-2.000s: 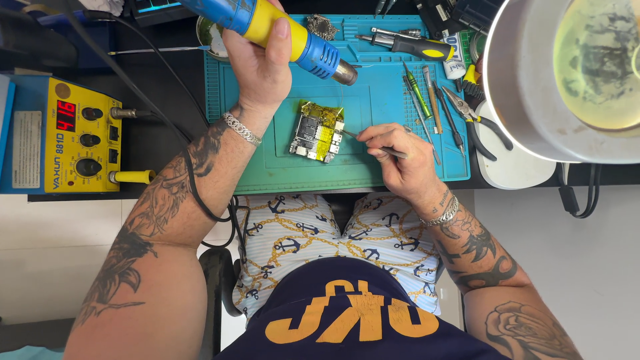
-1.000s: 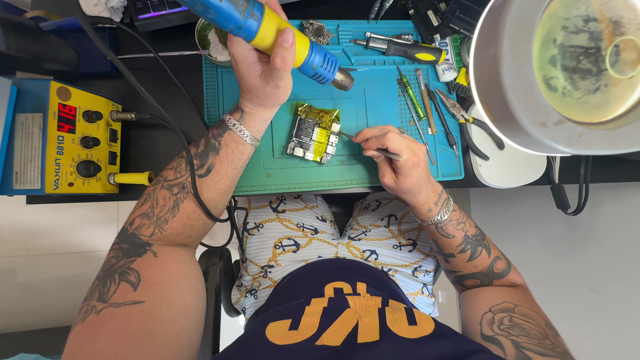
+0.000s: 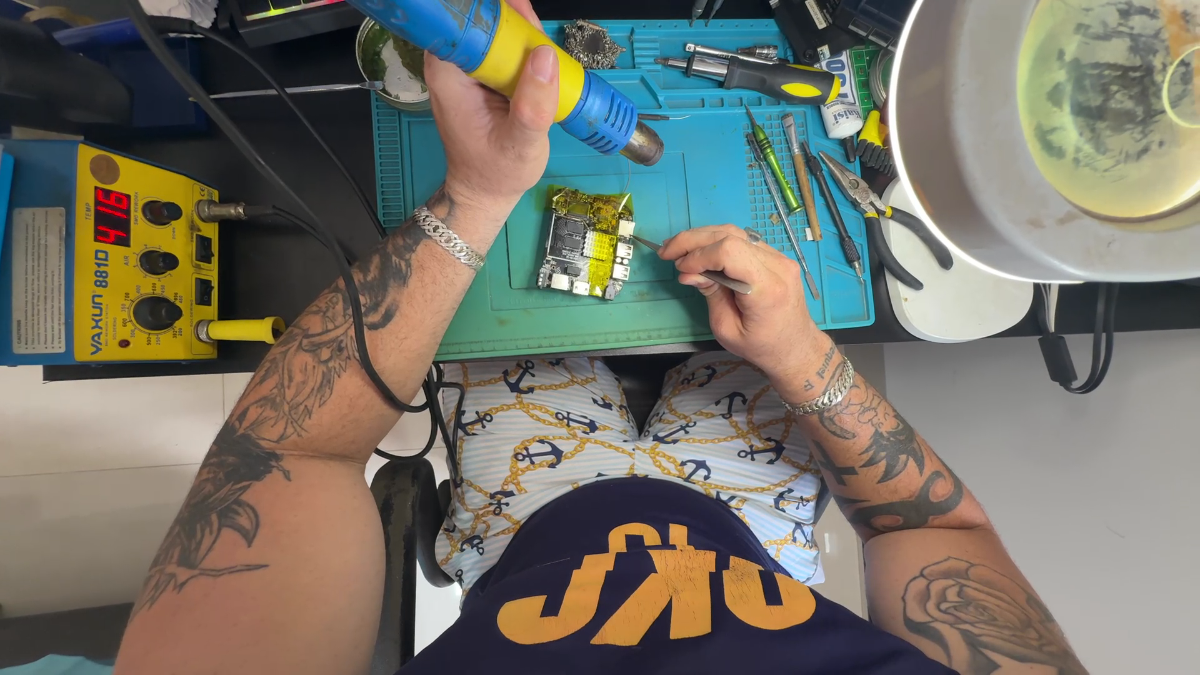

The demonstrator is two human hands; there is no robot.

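My left hand (image 3: 502, 122) grips the yellow and blue handle of a hot air gun (image 3: 525, 70); its metal nozzle points down and right, above and to the right of a circuit board. The small circuit board (image 3: 586, 246), partly covered with yellow heat-resistant tape, lies on a blue-green silicone repair mat (image 3: 469, 323). Just right of the board, my right hand (image 3: 741, 281) holds thin metal tweezers (image 3: 727, 280) between thumb and fingers. Their tip is close to the board's right edge; whether it touches cannot be told.
A hot air station (image 3: 145, 258) stands at left, its cable crossing my left forearm. Screwdriver (image 3: 773, 79), green pen-like tool (image 3: 773, 159), brush (image 3: 803, 178) and pliers (image 3: 877, 211) lie at right. A large magnifier lamp (image 3: 975, 141) overhangs the right side. A tin (image 3: 394, 61) and wire-wool ball (image 3: 592, 43) are behind.
My right hand was lower against the board's right side two seconds ago, drew slightly away, and the tool tip now shows near the board's upper right. The hot air gun stays over nearly the same spot.
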